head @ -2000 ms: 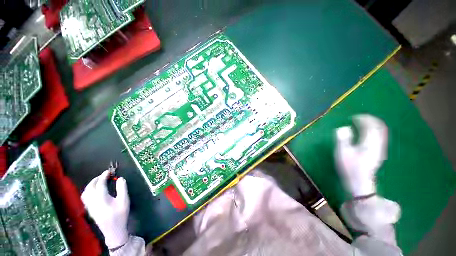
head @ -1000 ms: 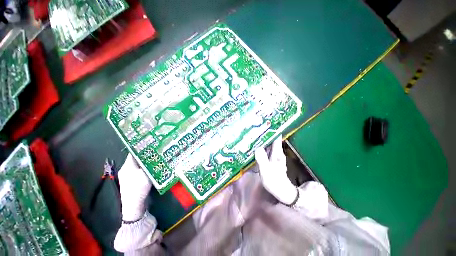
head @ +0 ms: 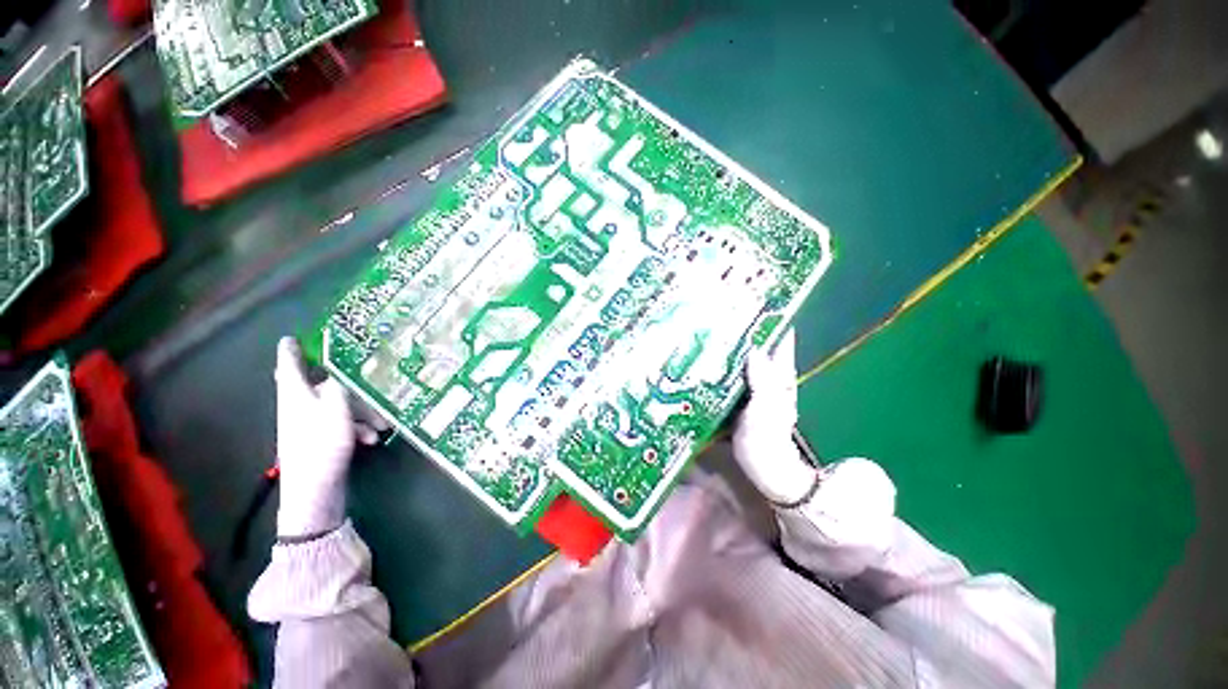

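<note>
A large green circuit board (head: 579, 296) with white-silver tracks lies solder side up in the middle, turned slightly to the right. A red pad (head: 575, 529) sticks out below its near edge. My left hand (head: 318, 438), in a white glove, is at the board's left edge, its thumb side against it. My right hand (head: 772, 428), in a white glove, grips the board's near right edge. The side cutters (head: 256, 505) lie on the mat left of my left hand, mostly hidden behind it.
Other green boards (head: 67, 538) stand on red pads (head: 162, 538) along the left and upper left. A small black object (head: 1010, 394) lies on the green surface at right. Yellow edge tape (head: 943, 273) runs diagonally along the bench edge.
Both hands have come to the board; the right let go of the black object and the left of the cutters. The board has turned and shifted slightly right.
</note>
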